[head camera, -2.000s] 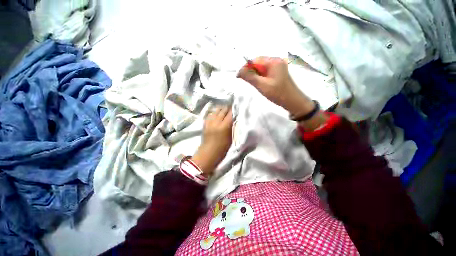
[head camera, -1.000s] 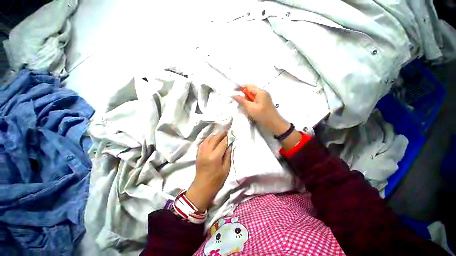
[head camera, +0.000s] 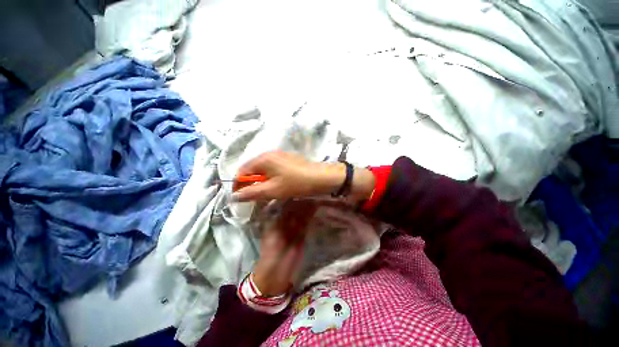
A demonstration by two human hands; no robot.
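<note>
The off-white garment (head camera: 339, 237) lies crumpled in front of me, partly over my lap. My right hand (head camera: 275, 177) is closed around thread snips with an orange handle (head camera: 251, 178); their thin dark blade points left over the cloth. My left hand (head camera: 282, 247) is below it, blurred and partly hidden under my right forearm. It is at the cloth, but its fingers cannot be made out.
A mottled blue garment heap (head camera: 95, 176) lies at the left. Layered off-white garments (head camera: 502, 101) with dark dots lie at the far right. Another pale piece (head camera: 146, 30) is at the far left. A blue crate (head camera: 577, 227) stands at the right, holding pale cloth.
My right hand has moved left with the snips and now crosses above my left hand. The garment has been shifted and bunched up. The view has shifted, showing more of the blue heap.
</note>
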